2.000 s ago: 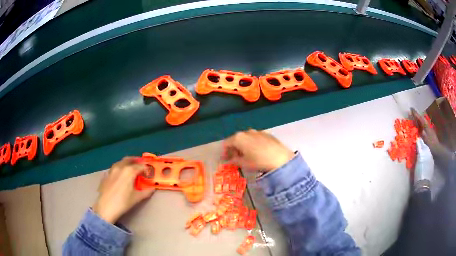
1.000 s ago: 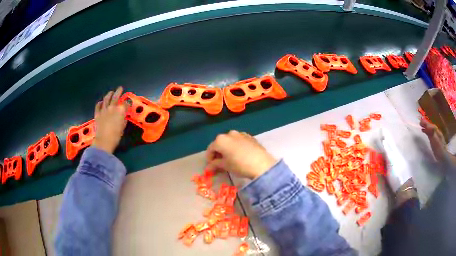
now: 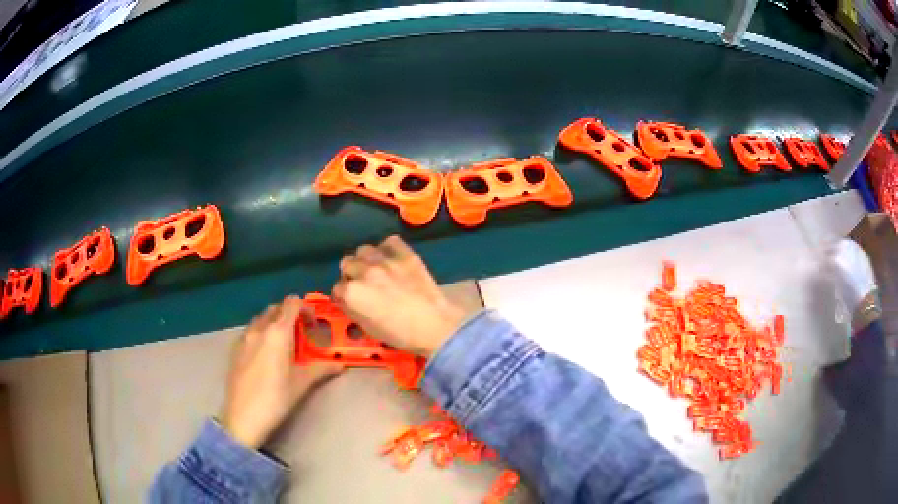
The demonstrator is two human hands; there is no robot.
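An orange grip shell [image 3: 340, 352] lies near the bench's belt-side edge, in front of me. My left hand [image 3: 271, 369] holds its left handle. My right hand [image 3: 394, 295] is over the shell's upper right part, fingers bent together; whether it holds a small insert is hidden. My right hand and sleeve cover the shell's right side in part. A small heap of orange inserts [image 3: 443, 441] lies just below, partly behind my right sleeve.
The green conveyor belt [image 3: 266, 128] carries several spaced orange shells [image 3: 507, 187]. A larger heap of inserts [image 3: 714, 359] lies at right. Another person's arm [image 3: 855, 285] is at the far right, by a cardboard box [image 3: 874, 241] and a metal post [image 3: 865, 138]. Brown cardboard [image 3: 47, 428] is at left.
My left hand has come back from the belt with a shell and holds it over the bench. My right hand has moved left from the inserts onto the shell. The neighbour's arm has moved away from the larger heap.
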